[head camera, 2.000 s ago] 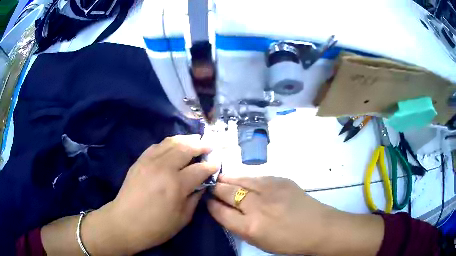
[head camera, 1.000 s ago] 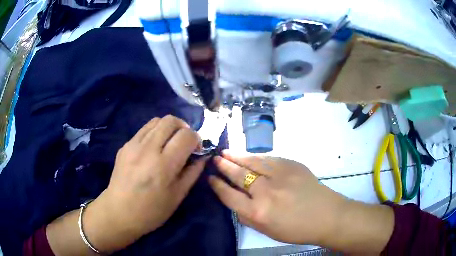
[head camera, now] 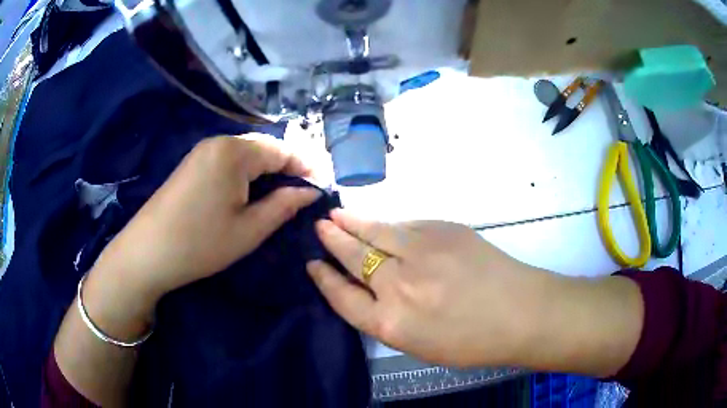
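Observation:
The dark navy cloth [head camera: 263,319] fills the left side and hangs over the table's front edge. My left hand [head camera: 207,211] pinches its edge between thumb and fingers. My right hand [head camera: 430,279], with a gold ring, grips the same folded edge [head camera: 331,199] just to the right, fingertips close to the left ones. The edge is just below and left of the grey-blue cylindrical attachment [head camera: 356,151]. The presser foot area [head camera: 291,115] is above the hands; the needle cannot be made out. A pale patch [head camera: 100,195] shows in the cloth at the left.
The white machine head [head camera: 279,40] spans the top. Cardboard [head camera: 550,40] with a mint-green block [head camera: 670,76] is upper right. Orange-handled snips [head camera: 572,103] and yellow-and-green scissors [head camera: 626,203] lie on the right. A ruler strip [head camera: 430,378] runs along the front edge, above a blue crate [head camera: 562,390].
The view has shifted, so the machine head sits higher and further left. Both hands still pinch the cloth edge, now more bunched and dark; the small shiny pale bit between the fingers no longer shows.

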